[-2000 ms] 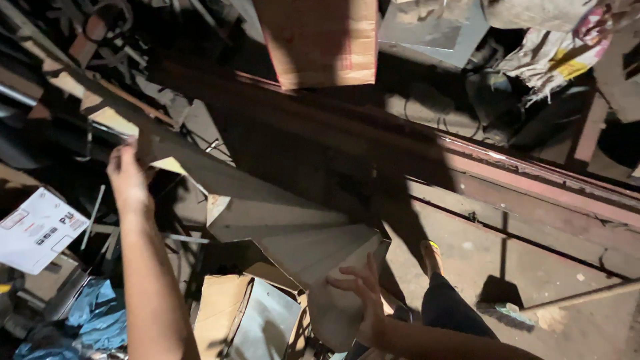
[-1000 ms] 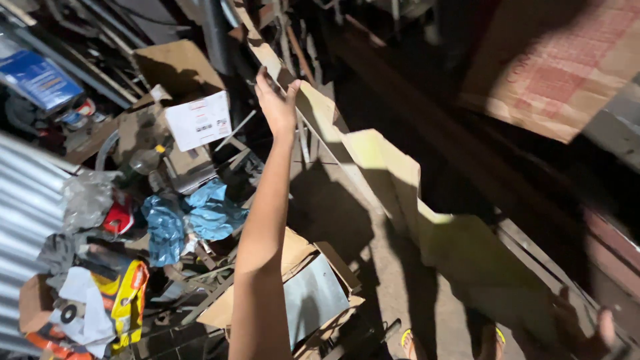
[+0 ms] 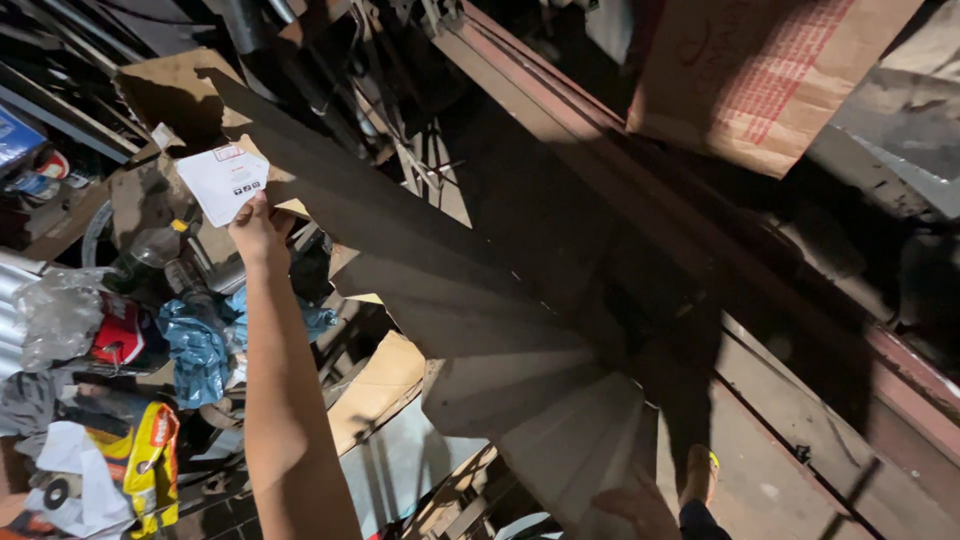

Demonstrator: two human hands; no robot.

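Observation:
A long, dark, fan-folded sheet point(image 3: 450, 300), its material unclear, runs from the upper left down to the lower middle, with a jagged lower edge. My left hand point(image 3: 260, 229) has its fingers closed on the sheet's left edge, beside a cardboard box with a white printed label point(image 3: 225, 180). In deep shadow at the bottom, my right hand point(image 3: 637, 506) lies against the sheet's lower end; whether its fingers grip is unclear.
Blue crumpled plastic point(image 3: 193, 352), a yellow bag point(image 3: 154, 465) and an opened cardboard box point(image 3: 375, 382) lie at left and below. A reddish metal beam point(image 3: 585, 135) crosses diagonally, beneath a brown paper sack point(image 3: 750, 82). A foot point(image 3: 697, 474) stands at lower right.
The folded sheet's pale, lit face showed a second ago; now its dark side faces me. My left hand has come beside the labelled box. The view has swung considerably.

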